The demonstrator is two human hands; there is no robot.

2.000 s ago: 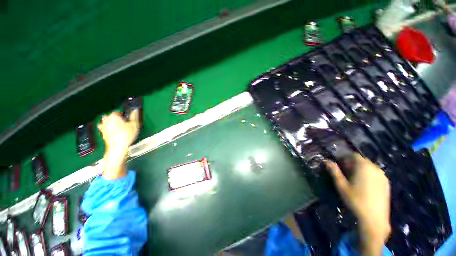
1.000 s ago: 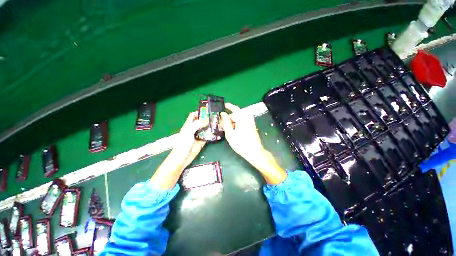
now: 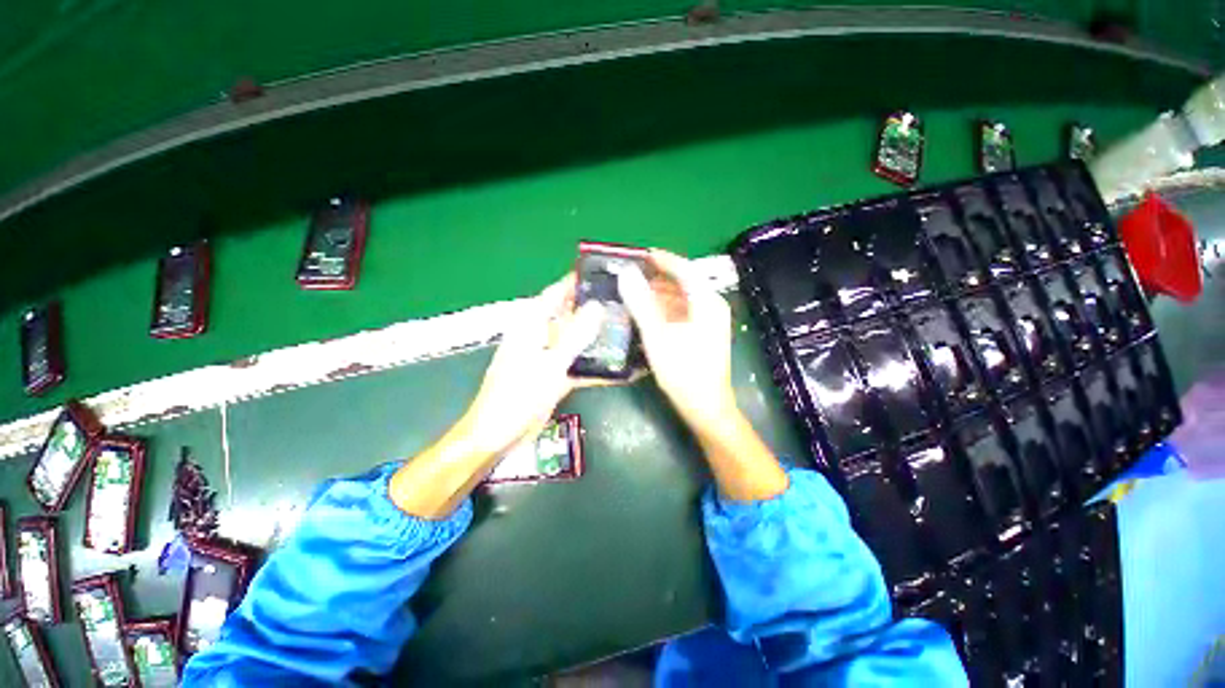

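Note:
A phone body point(image 3: 607, 307) with a red rim and a dark cover over its face is held upright between my two hands, above the white edge strip. My left hand point(image 3: 531, 370) grips its left side, with the thumb on the face. My right hand point(image 3: 685, 336) grips its right side, with the thumb on the upper face. My fingers hide its sides. Another red-rimmed phone body point(image 3: 548, 450) with a pale face lies on the dark green mat, partly behind my left wrist.
A black blister tray point(image 3: 927, 336) lies at right over another. Covered phones point(image 3: 333, 242) and open phone bodies point(image 3: 899, 147) lie on the green belt. Several open phone bodies point(image 3: 114, 493) and a dark pile of small parts point(image 3: 192, 492) lie at left. A red item point(image 3: 1161, 249) is at far right.
The dark cover, tilted over the open phone a second ago, now lies flat on it, with no green showing. The phones on the belt at left have shifted left in view.

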